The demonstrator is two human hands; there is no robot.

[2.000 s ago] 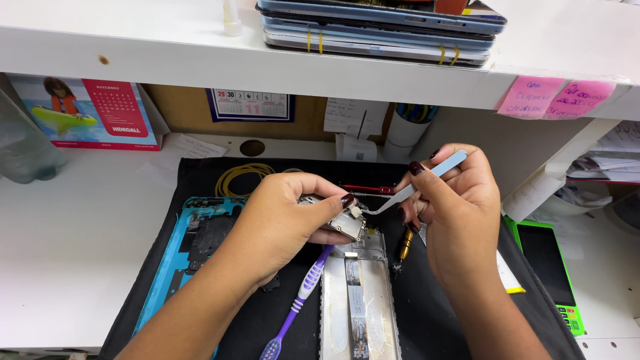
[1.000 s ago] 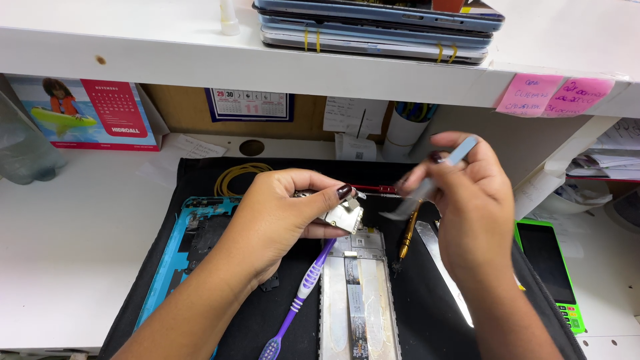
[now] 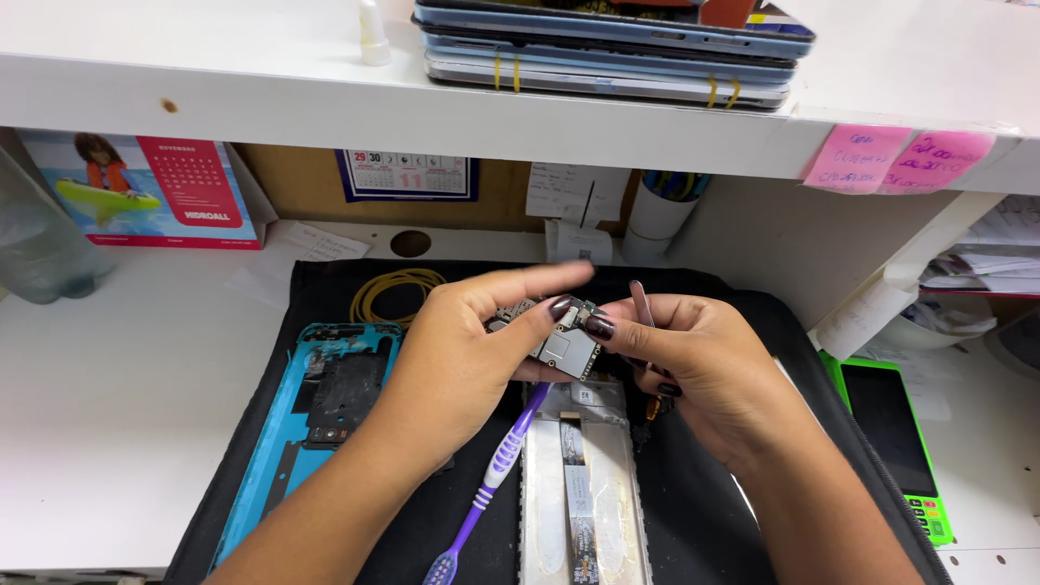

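Between the thumb and fingers of my left hand (image 3: 479, 341) is a phone circuit board (image 3: 562, 348) with metal shields. My right hand (image 3: 691, 337) pinches the board's upper right corner with thumb and forefinger. Tweezers (image 3: 642, 305) are also tucked in my right hand, their upper end sticking up beside the thumb; their other end is mostly hidden. Below the hands lies an opened phone frame (image 3: 540, 487) with a flex cable (image 3: 578, 496) along its middle. A purple and white toothbrush (image 3: 496, 475) rests against its left side.
On the black mat (image 3: 691, 520) are a blue phone back housing (image 3: 280, 443) and a yellow cable coil (image 3: 390, 288). A green card terminal (image 3: 894, 439) stands right. Above, a white shelf (image 3: 244, 89) bears stacked phones (image 3: 601, 69). A plastic bottle (image 3: 41, 236) stands at left.
The tweezers were held out toward the board, then drawn away to the right. Now they are turned back in my right hand, and its fingers have come onto the board.
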